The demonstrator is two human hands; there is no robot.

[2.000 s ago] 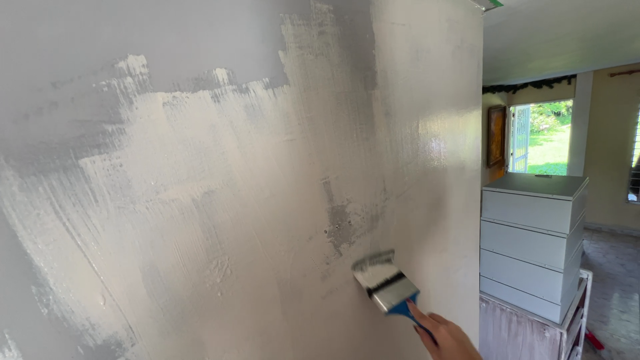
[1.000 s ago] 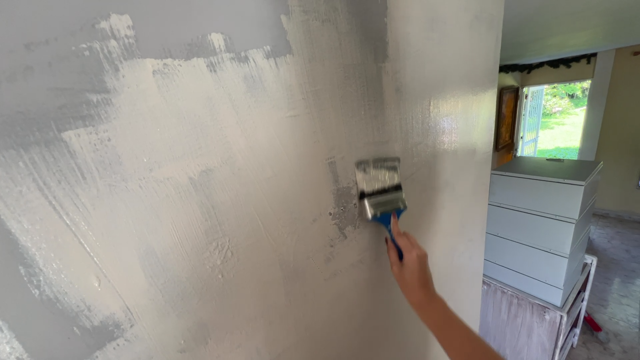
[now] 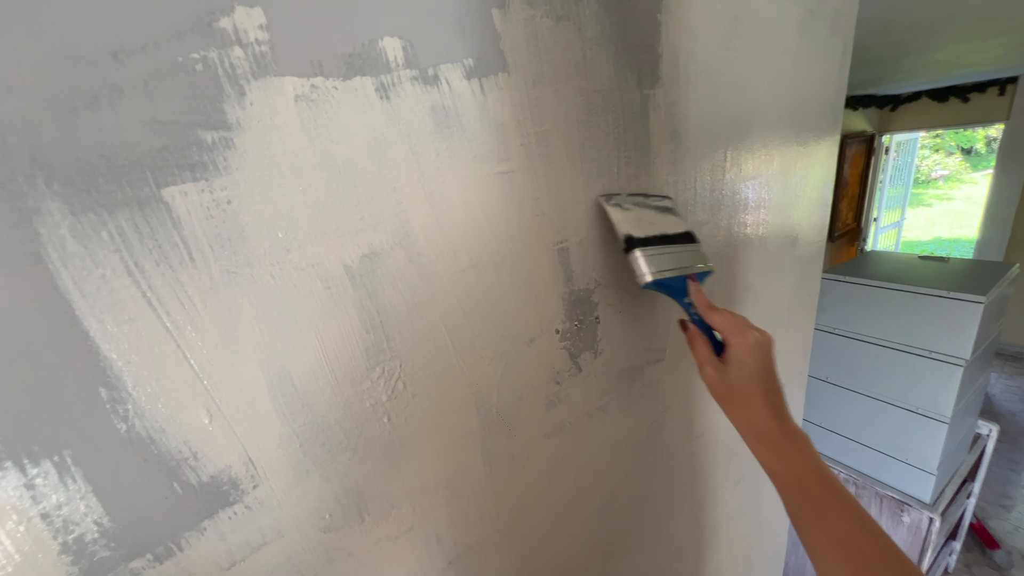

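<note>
My right hand (image 3: pixel 732 340) grips the blue handle of a wide flat paintbrush (image 3: pixel 660 240) with a metal ferrule. Pale paint coats its dark bristles, whose tip lies at the wall (image 3: pixel 448 280), right of centre. Streaky off-white paint covers much of this wall, over a grey coat that shows at the top and left. A small rough grey patch (image 3: pixel 580 320) shows below and left of the brush. My left hand is not in view.
Right of the wall's edge, a pale drawer unit (image 3: pixel 896 344) stands on a worn whitish wooden cabinet (image 3: pixel 876 512). Behind are a framed picture (image 3: pixel 851 186) and an opening with a white gate (image 3: pixel 894 192) onto grass. A red object (image 3: pixel 984 534) lies on the floor.
My right hand has carried the brush up the wall from below the rough grey patch to above and right of it. The brush stays in its grip.
</note>
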